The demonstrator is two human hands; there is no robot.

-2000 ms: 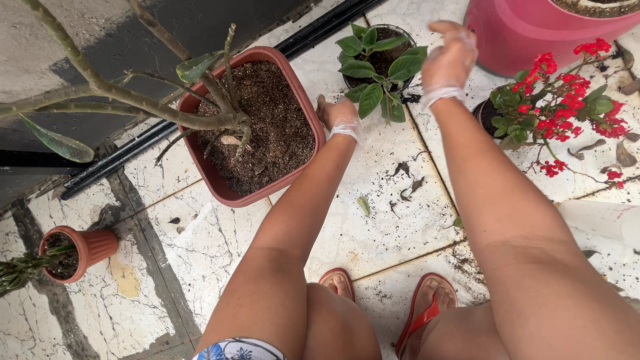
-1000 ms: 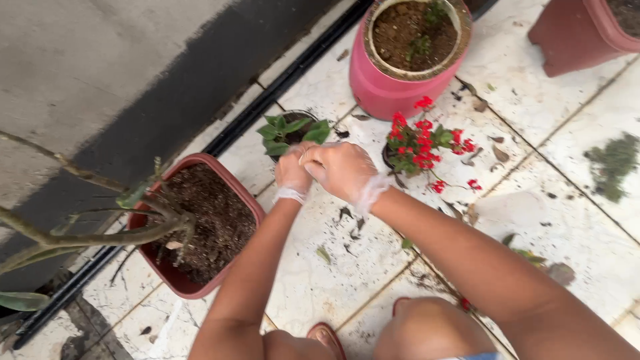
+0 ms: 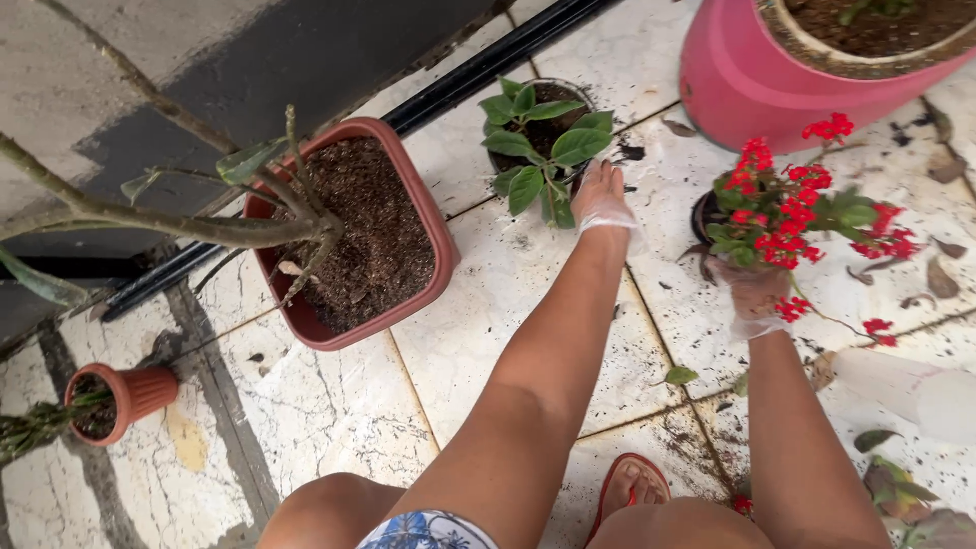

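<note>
My left hand, in a clear plastic glove, is at the lower right side of a small dark pot holding a green leafy plant; whether it grips the pot is unclear. My right hand, also gloved, is at the base of a red-flowering potted plant, its fingers partly hidden beneath the leaves and flowers. Left of the leafy plant stands a square terracotta-coloured planter with dark soil and a thick, branching stem.
A large pink pot stands at the upper right. A small ribbed terracotta-coloured pot is at the left. A black pipe runs along the wall. Fallen leaves, soil and a whitish translucent container lie on the tiles at the right.
My hands were together beside the leafy plant one second ago. They have since parted, the right one moving over to the red-flowering plant. The view has shifted.
</note>
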